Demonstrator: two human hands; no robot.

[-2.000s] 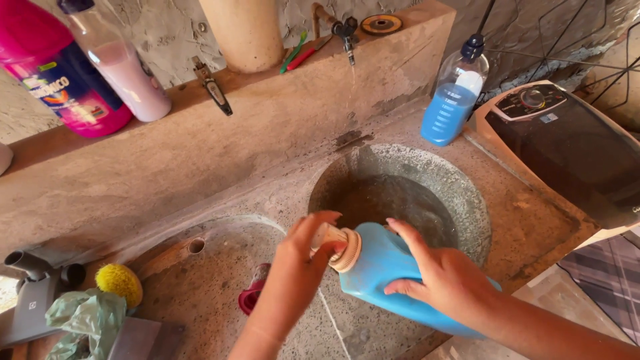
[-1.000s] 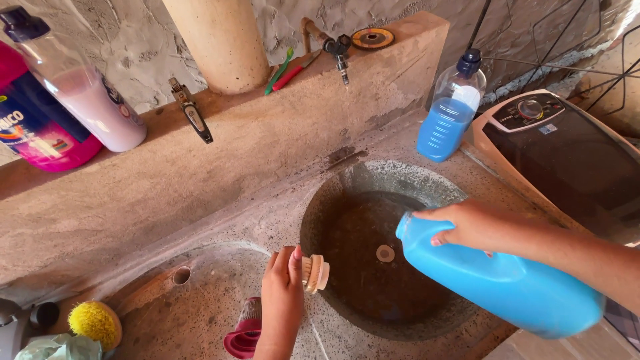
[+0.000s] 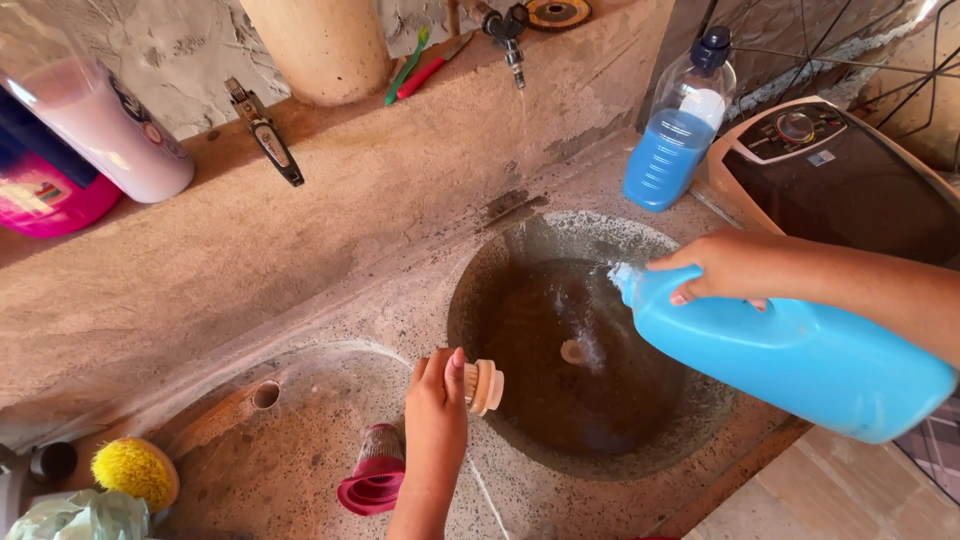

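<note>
My right hand [image 3: 724,270] grips the handle of a large light-blue plastic jug [image 3: 795,352]. The jug lies nearly on its side, its open mouth over the right part of the round stone basin [image 3: 480,420]. Pale liquid is at the mouth, and a whitish streak shows in the brownish water [image 3: 540,360] below. In my left hand [image 3: 439,397] is a cream ribbed plastic cap [image 3: 484,386], held at the basin's left rim. A dark red cup-shaped plastic part with a mesh section [image 3: 375,472] lies just left of my left wrist.
A tap [image 3: 514,45] above the basin lets out a thin stream. A bottle of blue liquid [image 3: 667,142] stands behind the basin, beside a washing machine [image 3: 840,172]. Pink and white bottles [image 3: 112,127] and a metal clamp [image 3: 266,139] are on the ledge. A yellow brush [image 3: 135,472] sits lower left.
The cap has come off the jug and moved left in my left hand. My right hand has carried the jug to the right and tipped it over the basin; a whitish streak now shows in the water.
</note>
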